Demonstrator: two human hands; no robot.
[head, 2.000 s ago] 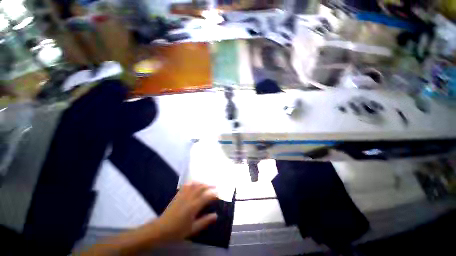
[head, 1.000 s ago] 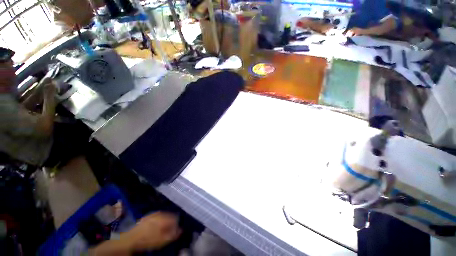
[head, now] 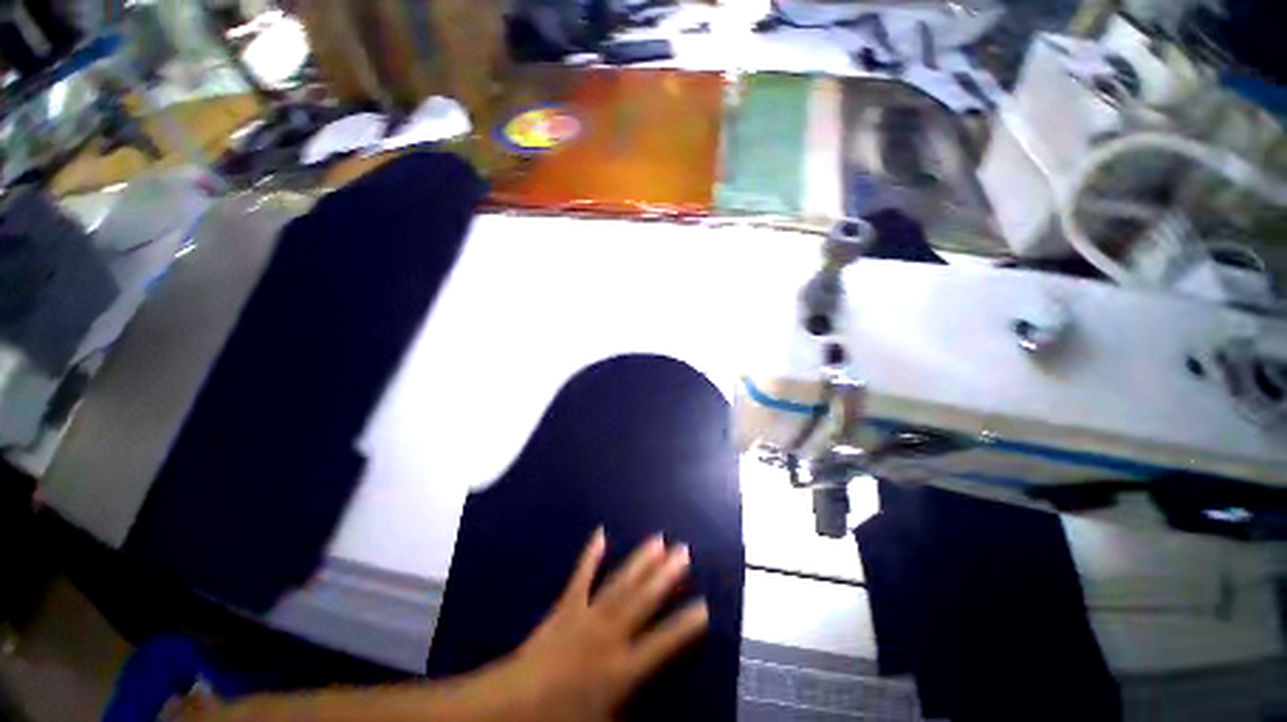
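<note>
A navy cut panel (head: 621,437) with a rounded top lies flat on the white table (head: 621,268), just left of the needle area. My left hand (head: 621,628) rests on its lower part, palm down with fingers apart, not gripping it. The white sewing machine head (head: 946,317) stands to the right. Its presser foot area (head: 830,501) is beside the panel's right edge and apart from it. Dark pieces (head: 981,607) lie right of the needle, partly under the machine arm. My right hand is not in view.
Waiting navy panels (head: 304,381) lie in a long stack at the left, over a grey side surface (head: 155,353). Orange (head: 635,141) and green (head: 762,148) sheets lie at the table's far edge. A grey ruler strip (head: 805,684) runs along the near edge. A blue object (head: 155,677) is at lower left.
The view has swung back right to the machine. A navy panel now lies beside the needle area, where the table was bare a second ago. My left hand has moved from below the table edge onto it.
</note>
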